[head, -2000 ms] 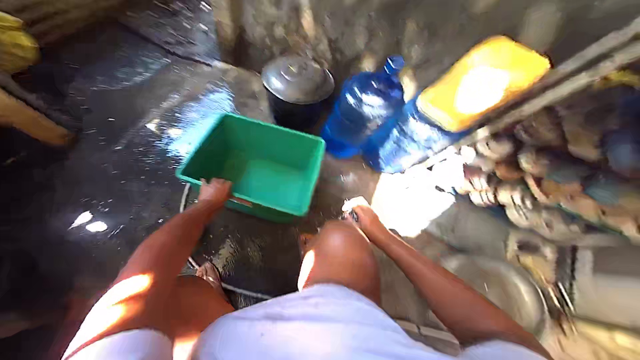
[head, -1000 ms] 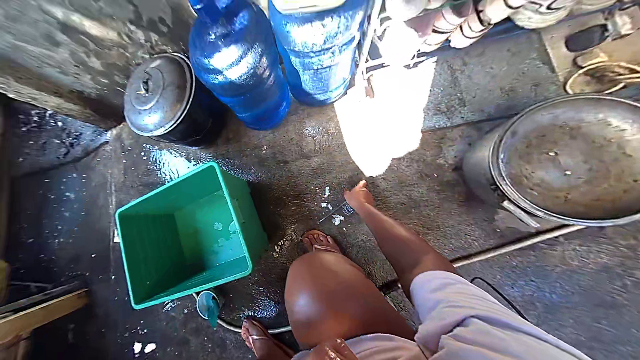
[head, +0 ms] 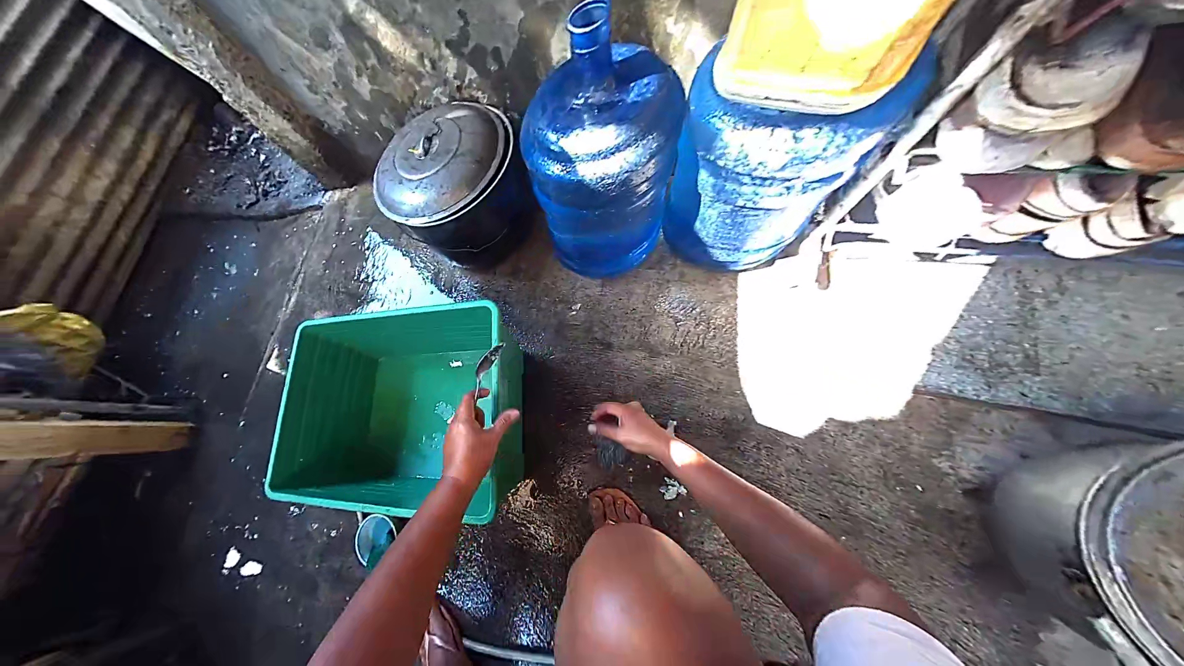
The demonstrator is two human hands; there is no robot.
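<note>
My left hand (head: 472, 439) holds a metal spoon (head: 487, 363) by its handle, with the bowl pointing up, over the right wall of a green plastic tub (head: 393, 504). Some water and small bits lie on the tub's floor. My right hand (head: 631, 427) is low over the wet concrete floor, its thumb and fingers curled. Just beneath it is a dark, matted clump (head: 610, 453), perhaps a scouring pad; whether the fingers touch it cannot be told. Small pale scraps (head: 672, 488) lie near my right wrist.
Behind the tub stand a lidded pot (head: 444, 162), blue water jugs (head: 601, 157) and a yellow container (head: 823, 46). A large metal pot (head: 1091, 527) stands at right, and a rack of dishes (head: 1064, 139) at upper right. A small cup (head: 375, 538) sits beside the tub's near edge.
My left hand, out of view one second ago, now holds a spoon at the tub's right wall. The right hand remains low over the floor. The view has shifted.
</note>
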